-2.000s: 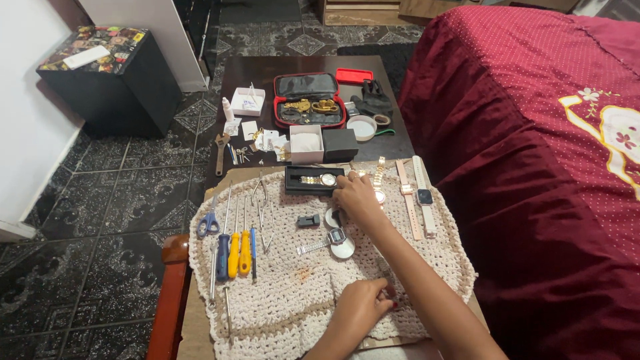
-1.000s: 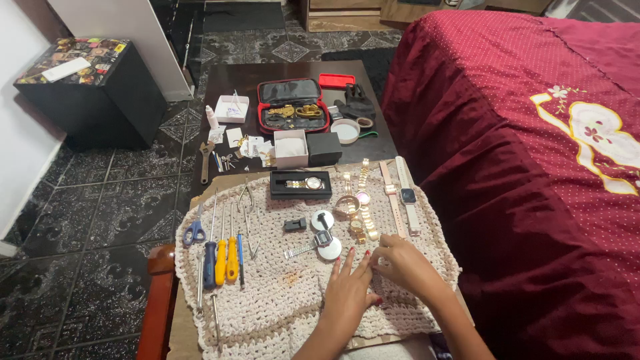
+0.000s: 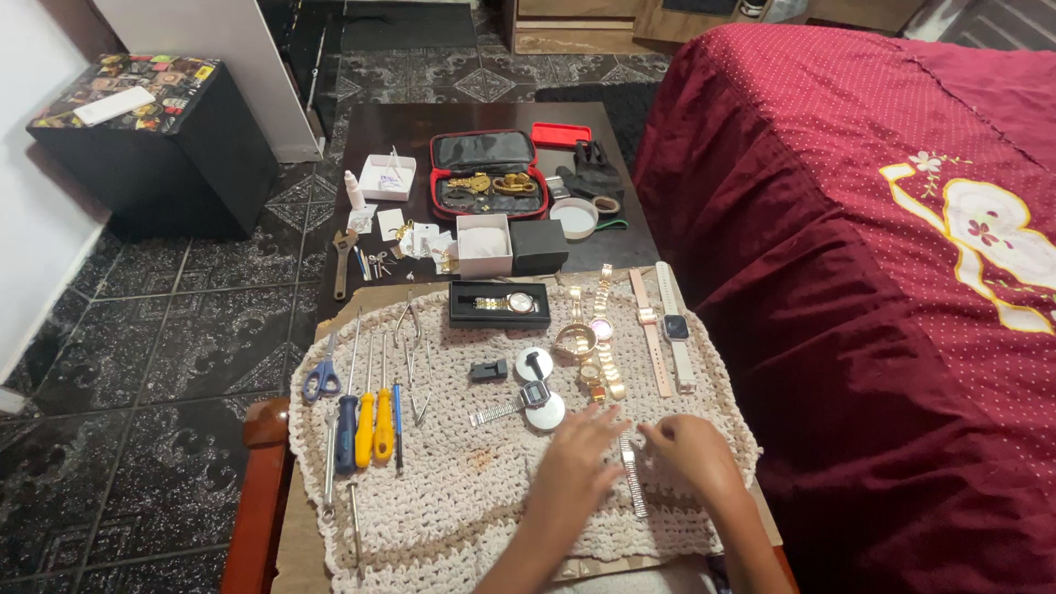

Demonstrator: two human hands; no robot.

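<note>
My left hand (image 3: pixel 575 466), blurred, hovers with fingers spread just below the gold watches. My right hand (image 3: pixel 685 441) is to its right, fingers curled, beside a silver metal watch band (image 3: pixel 632 477) that lies on the crocheted mat (image 3: pixel 445 511) between the hands. Whether the right fingers touch the band is unclear. Ahead lie a digital watch (image 3: pixel 535 394) with a silver band, white discs (image 3: pixel 544 412), a small black tool (image 3: pixel 488 370) and gold watches (image 3: pixel 591 367). A pink-strap watch (image 3: pixel 647 315) and a smartwatch (image 3: pixel 676 328) lie farther right. A boxed watch (image 3: pixel 519 303) lies behind.
Screwdrivers (image 3: pixel 384 425), scissors (image 3: pixel 322 379) and tweezers (image 3: pixel 410 326) lie at the mat's left. On the dark table (image 3: pixel 388 124) behind stand an open black-and-red case (image 3: pixel 483 151), small boxes (image 3: pixel 484 256) and an adjustable wrench (image 3: pixel 341 268). A red-covered bed (image 3: pixel 784 247) is at the right.
Two seconds ago my right hand was up by the boxed watch; it is now lower, near the mat's front. The silver band shows between my hands now.
</note>
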